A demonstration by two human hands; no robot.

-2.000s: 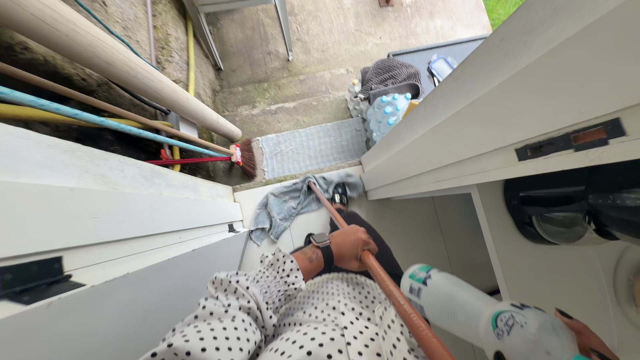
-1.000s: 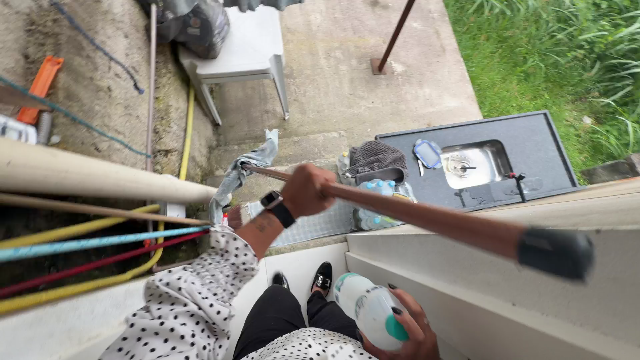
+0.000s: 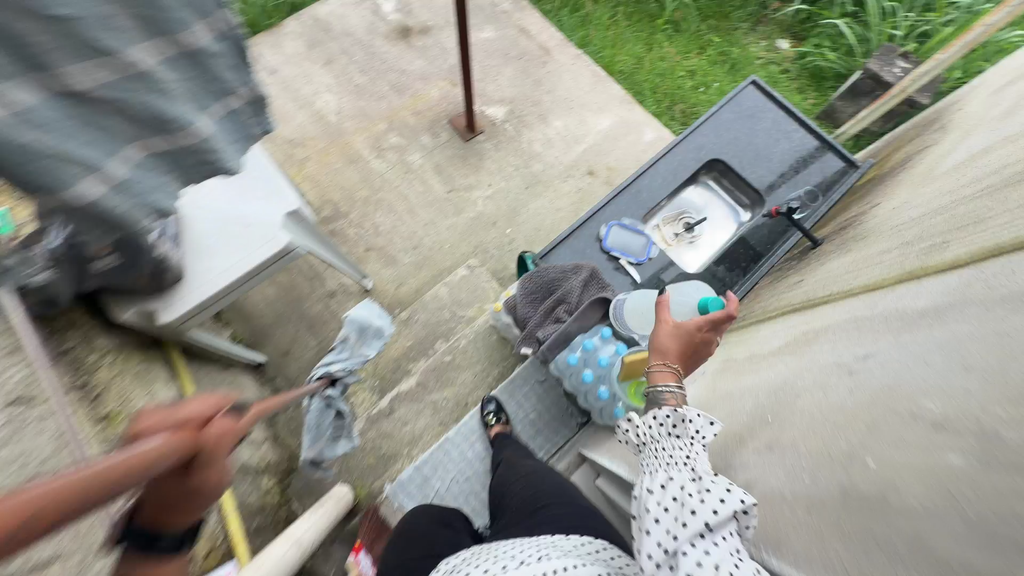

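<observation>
My left hand (image 3: 188, 452), blurred, grips a brown pole (image 3: 104, 488) at the lower left. A grey-blue cloth (image 3: 346, 376) hangs on the pole's far end, over the concrete steps. My right hand (image 3: 690, 332) holds a clear plastic bottle (image 3: 640, 314) with a green cap, above the near edge of a dark sink counter (image 3: 732, 128). Just below the bottle are a pack of bottles with blue caps (image 3: 588, 364) and a yellow and green sponge (image 3: 634, 366). A dark grey towel (image 3: 560, 304) lies to the left of the bottle.
The counter has a steel sink (image 3: 708, 216), a black tap (image 3: 800, 224) and a blue-rimmed container (image 3: 628, 242). A white plastic table (image 3: 232, 232) stands left, below a hanging grey cloth (image 3: 120, 88). Concrete steps (image 3: 440, 328) lie ahead, a rusty post (image 3: 464, 72) beyond, a wall (image 3: 880, 384) at right.
The view has moved out of the doorway onto the steps. My right hand has brought the bottle from near my legs to the counter's edge. The pole and cloth are now at the left.
</observation>
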